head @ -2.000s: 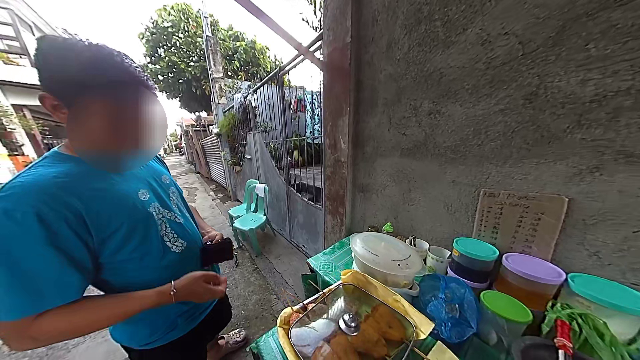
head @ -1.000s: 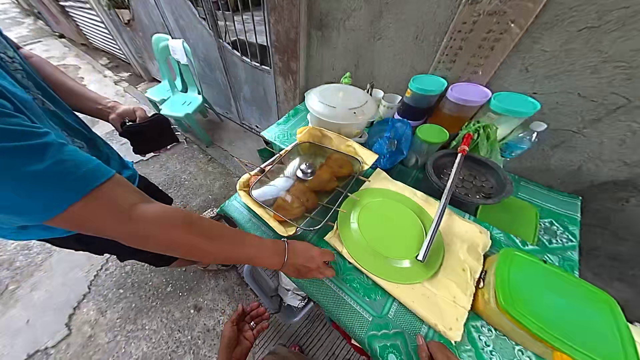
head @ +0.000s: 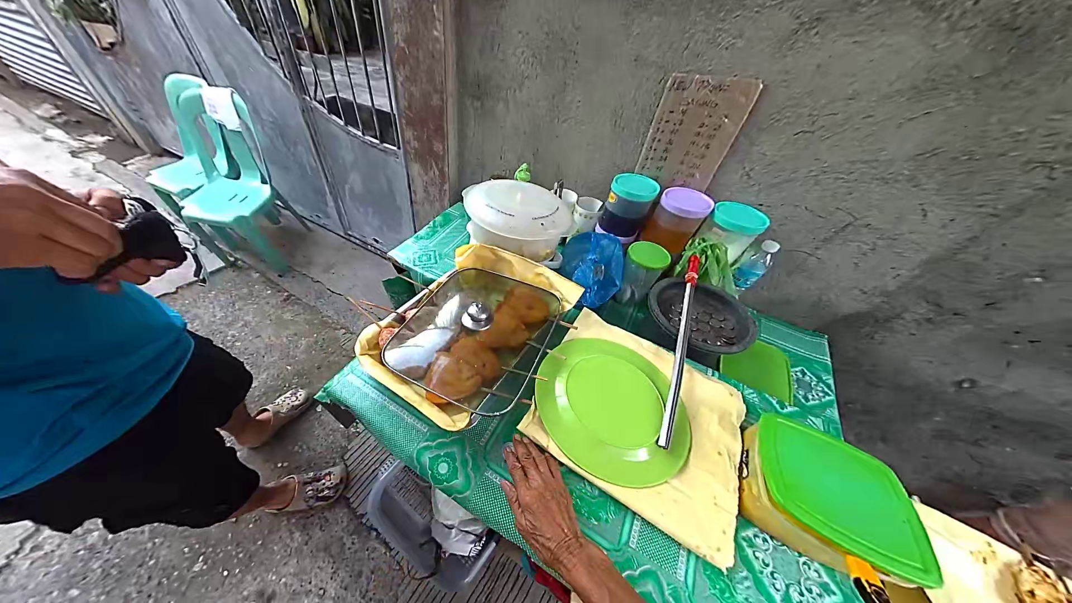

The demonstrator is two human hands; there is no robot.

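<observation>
My left hand [head: 540,502] lies palm down on the green patterned tablecloth [head: 448,465], near the lower left rim of a green plastic plate [head: 611,410]. It holds nothing. A blurred brown shape at the far right edge looks like my right hand [head: 1038,532], above browned food [head: 1034,578]; its grip is unclear. Metal tongs with a red end [head: 682,352] lie across the plate, which rests on yellow sheeting [head: 712,427]. To the left, a glass lid with a knob [head: 477,316] covers skewered brown food and white wrapped pieces. A green-lidded container [head: 846,494] sits at the right.
At the left a person in a blue shirt [head: 92,368] handles a small black pouch [head: 151,239]. Lidded jars [head: 677,216], a white covered pot [head: 517,213] and a dark bowl of coins [head: 703,316] line the back near the wall. Green plastic chairs [head: 230,197] stand beyond.
The other person's hand has left the table's edge; both their hands are now at the black pouch. My left hand has moved onto the tablecloth beside the plate.
</observation>
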